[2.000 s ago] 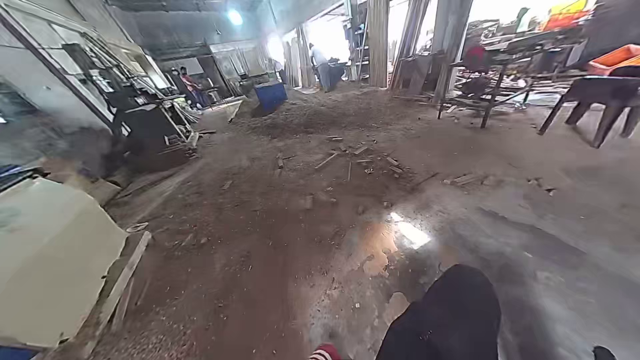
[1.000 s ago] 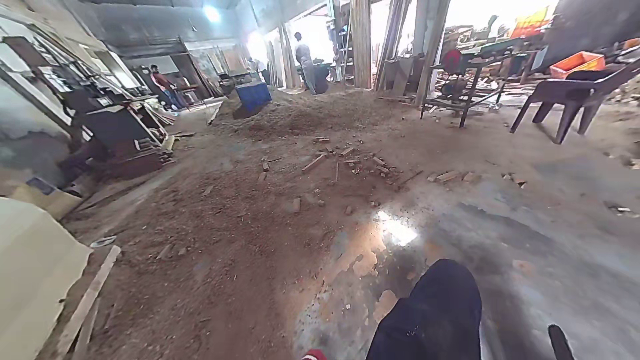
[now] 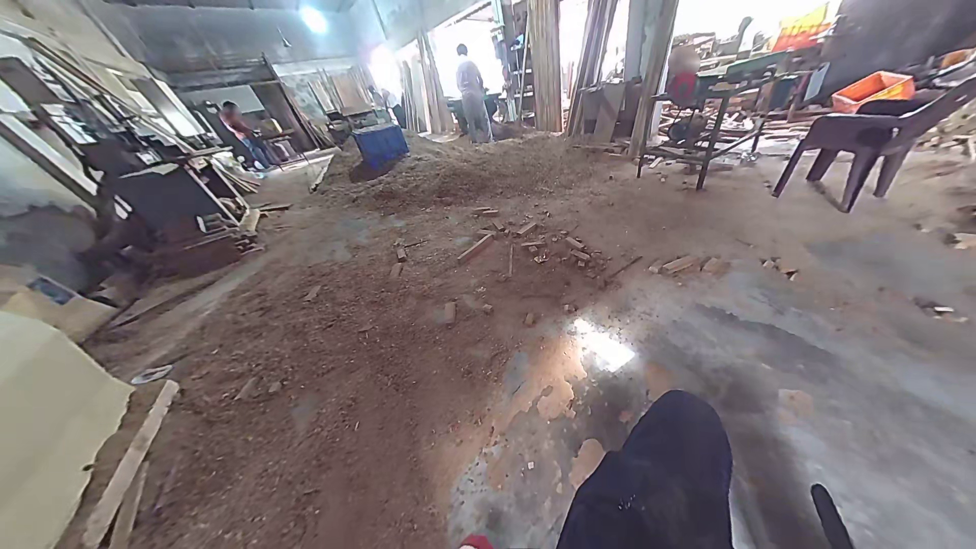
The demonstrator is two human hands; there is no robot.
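Neither of my hands shows in the head view, so what they hold or touch is hidden. At the bottom right is my bent leg in dark trousers (image 3: 656, 480), with a bit of red footwear (image 3: 477, 542) at the lower edge. A dark, narrow rounded object (image 3: 829, 515) stands to the right of the leg; what it is part of cannot be told. Short wood offcuts (image 3: 476, 248) lie scattered on the dusty floor ahead. A pale sheet (image 3: 53, 427) fills the lower left, beside a wooden strip (image 3: 131, 457).
A plastic armchair (image 3: 869, 141), an orange crate (image 3: 873, 90) and a metal-legged machine stand (image 3: 709, 130) are at the right. A blue bin (image 3: 381, 145) sits by heaped shavings (image 3: 488, 168). Leaning timber (image 3: 544, 65) lines the back. One person (image 3: 473, 91) stands there, another (image 3: 242, 136) farther left.
The chair and orange crate have come more fully into view as the view shifted. The standing person at the back appears more upright than two seconds ago.
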